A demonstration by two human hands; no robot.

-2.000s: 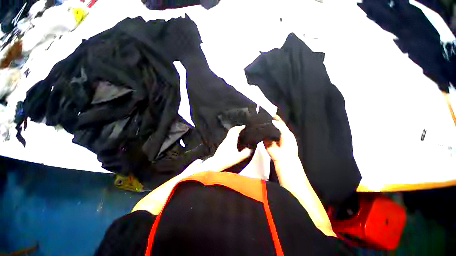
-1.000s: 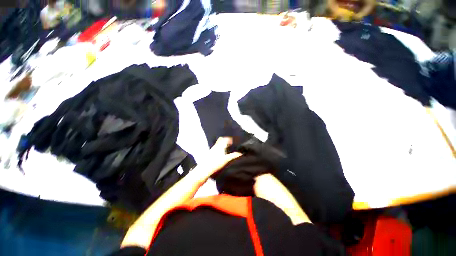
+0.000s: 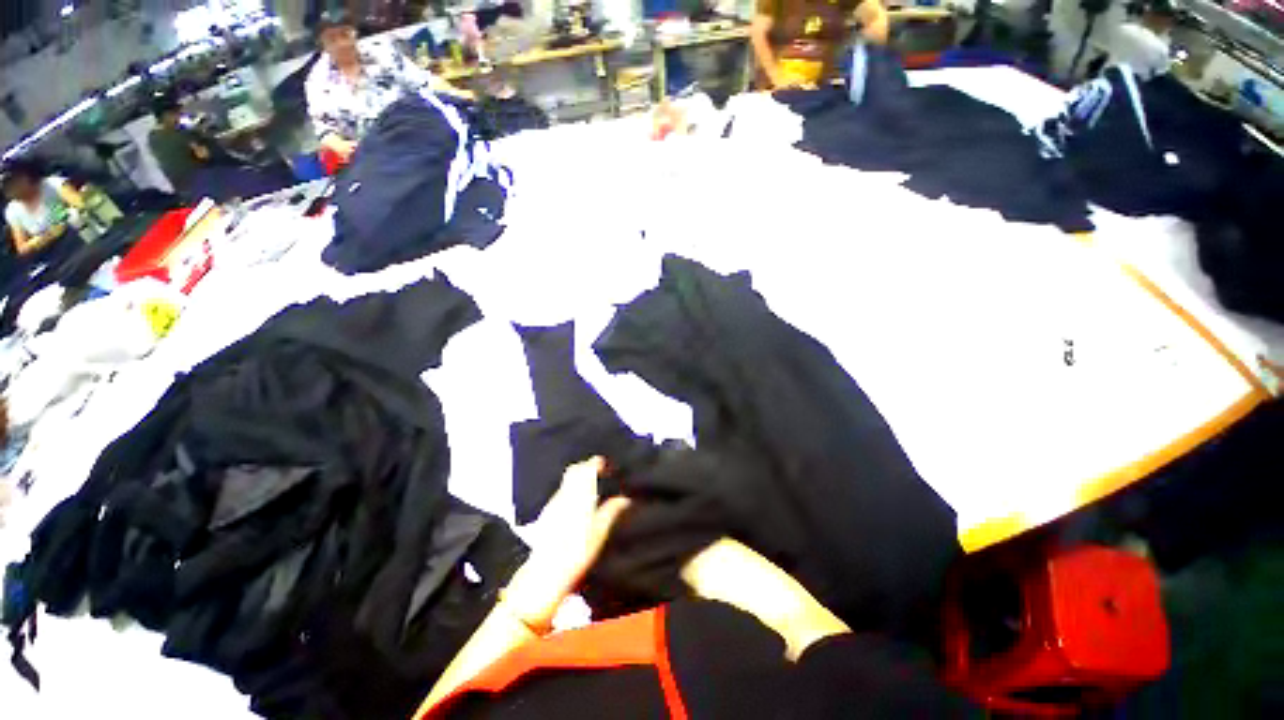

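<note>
A black garment [image 3: 648,513] lies bunched at the table's front edge before me, with a flat part reaching up the table. My left hand [image 3: 575,523] lies at its left side, thumb apart from the fingers; whether it pinches cloth is unclear. My right hand [image 3: 721,568] is at its lower right, its fingers hidden by black cloth. A long, smooth black garment [image 3: 803,436] lies flat just to the right, touching or overlapping the bunched cloth. A crumpled black garment pile [image 3: 211,528] with greyer patches lies to the left.
The white table [image 3: 1014,408] has a yellow-orange edge. A red stool [image 3: 1091,626] stands below it at right. Dark-blue garments with white stripes [image 3: 408,183] lie at the far left, and more dark cloth [image 3: 943,148] lies at the far right. People stand or sit beyond.
The view has tilted up and turned, showing more of the room. Since two seconds ago, my hands have moved apart from the pinched edge, and the middle garment has become bunched and folded.
</note>
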